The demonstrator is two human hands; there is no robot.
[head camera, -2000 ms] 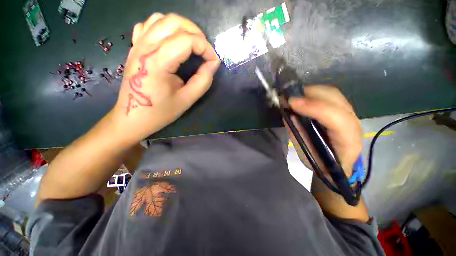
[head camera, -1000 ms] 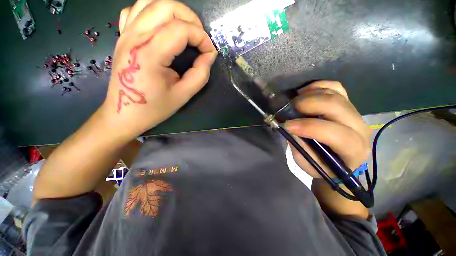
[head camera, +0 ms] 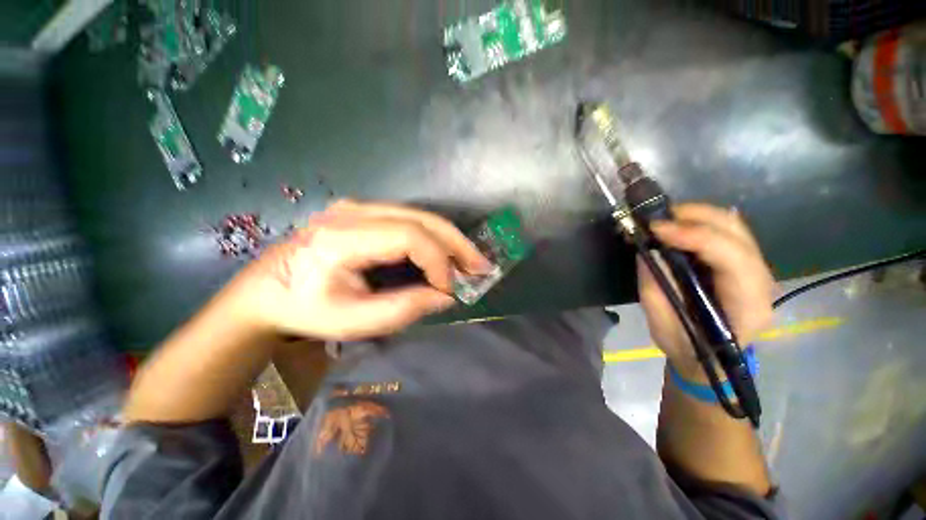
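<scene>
My left hand [head camera: 350, 266], somewhat blurred, pinches the near-left end of a small green circuit board [head camera: 500, 250] between thumb and fingers, close to the bench's front edge. My right hand [head camera: 708, 272] holds a black soldering iron [head camera: 701, 300], its tip and thin bent metal tube pointing up and away, to the right of the board and apart from it. A loose pile of small dark red components [head camera: 240, 234] lies left of my left hand. Whether a component sits on the held board I cannot tell.
Another green board [head camera: 505, 39] lies at the top centre. Several boards [head camera: 250, 112] lie at the upper left. A ribbed grey stack [head camera: 46, 274] stands at the left edge. A roll with an orange-red band [head camera: 889, 81] is at the upper right. A black cable [head camera: 843, 272] trails right.
The view has shifted, showing more of the bench. My left hand now holds a board near the front edge. The iron's tip has moved right, away from the board.
</scene>
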